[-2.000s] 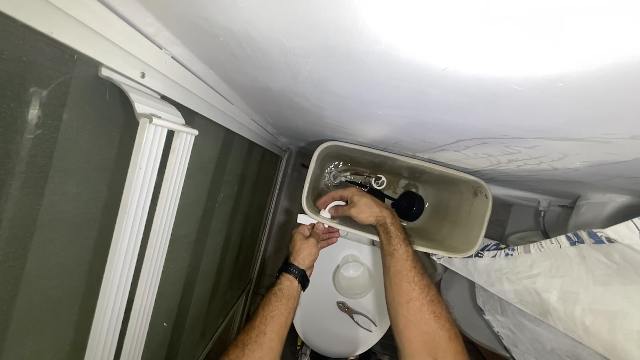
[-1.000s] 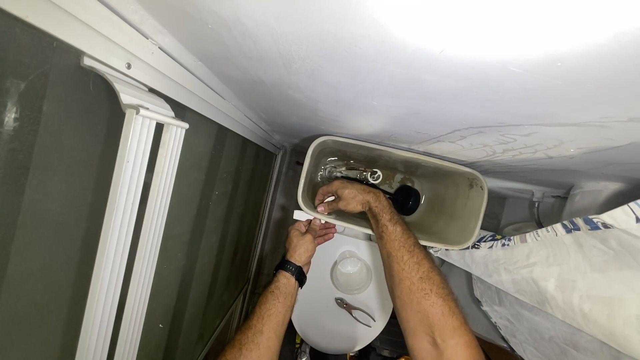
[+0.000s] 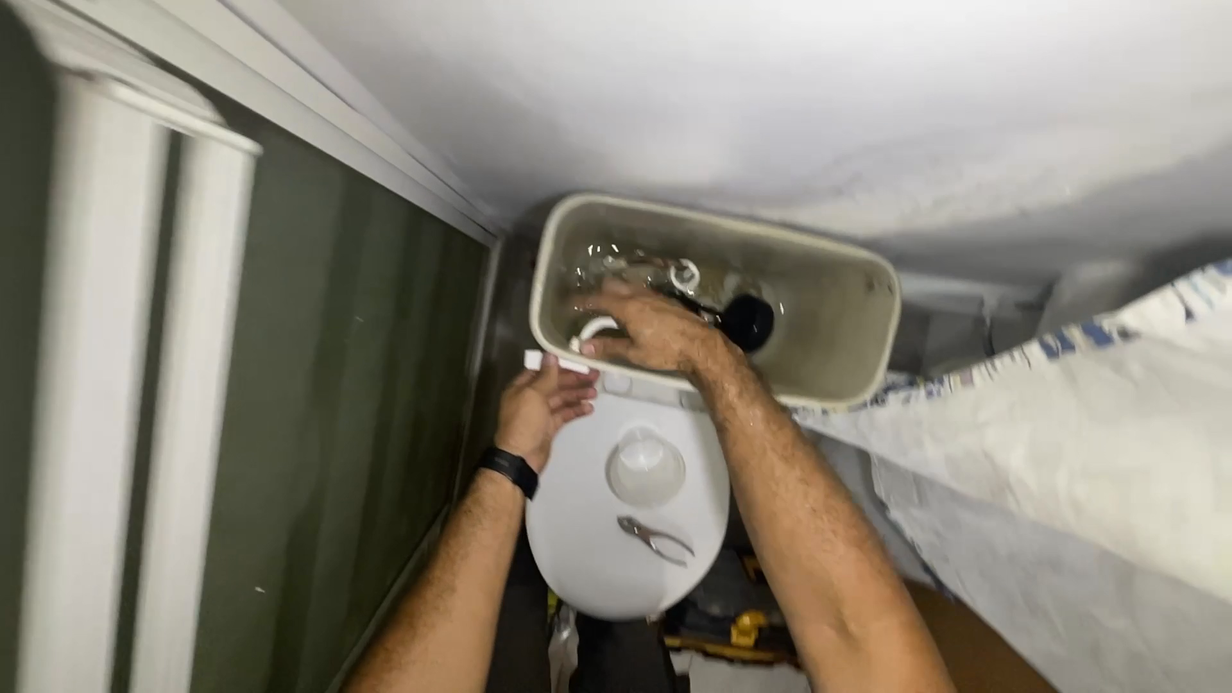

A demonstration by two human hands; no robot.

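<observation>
An uncovered toilet tank (image 3: 835, 289) stands behind the closed white toilet lid (image 3: 597, 568). My right hand (image 3: 650, 327) reaches over its front rim, fingers spread, near a curved white plastic part (image 3: 597, 329) inside the front left corner; whether it grips that part is unclear. Outside the same corner, my left hand (image 3: 547, 399) touches the white flush lever handle (image 3: 568, 363) with its fingertips. A black round flapper or float (image 3: 747, 322) and a white ring (image 3: 684, 276) lie within the tank. On the lid are slip-joint pliers (image 3: 656, 540) and a translucent bowl (image 3: 646, 468).
A plaster wall (image 3: 731, 106) rises behind the tank. To the left runs a dark shower panel (image 3: 356, 385) with a white vertical rail (image 3: 87, 385). A patterned curtain (image 3: 1088, 433) hangs at the right. Black and yellow items (image 3: 746, 628) are on the floor below.
My right hand's fingers have spread and reach further into the tank than two seconds ago. My left hand stays by the lever at the front left corner.
</observation>
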